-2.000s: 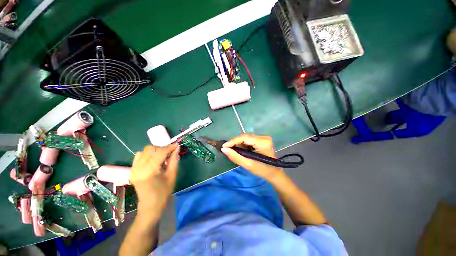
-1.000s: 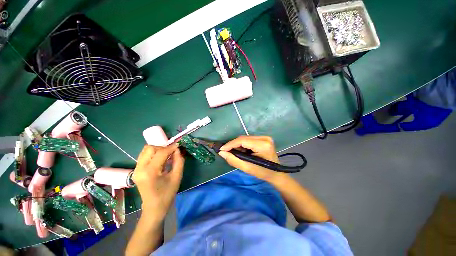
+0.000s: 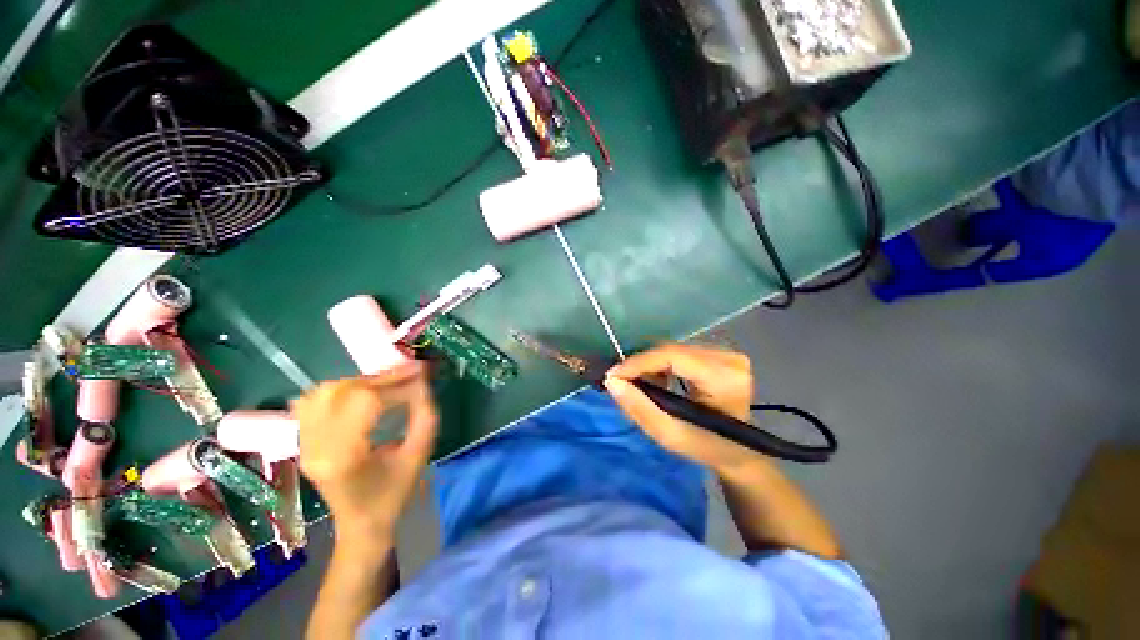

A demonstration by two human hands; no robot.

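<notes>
A pink cylinder unit (image 3: 363, 333) with a pale strip lies on the green bench, its green circuit board (image 3: 469, 350) beside it. My left hand (image 3: 366, 431), slightly blurred, is at the unit's lower end, fingers curled. A blurred pale strand (image 3: 269, 348), seemingly solder wire, runs into it; its end is hidden. My right hand (image 3: 688, 398) holds a black soldering iron (image 3: 731, 431), its thin metal tip pointing left, just right of the board and apart from it.
A separate white-pink unit (image 3: 541, 198) lies beyond. Several pink units with boards (image 3: 163, 510) lie at left. A black fan (image 3: 169, 156) stands behind them. A black soldering station (image 3: 738, 75) is at upper right. A person's blue-covered feet (image 3: 1000, 256) show at right.
My right hand has drawn the iron right, away from the board. My left hand has moved slightly left and down from the board. The strand at left is now blurred. The view has shifted slightly.
</notes>
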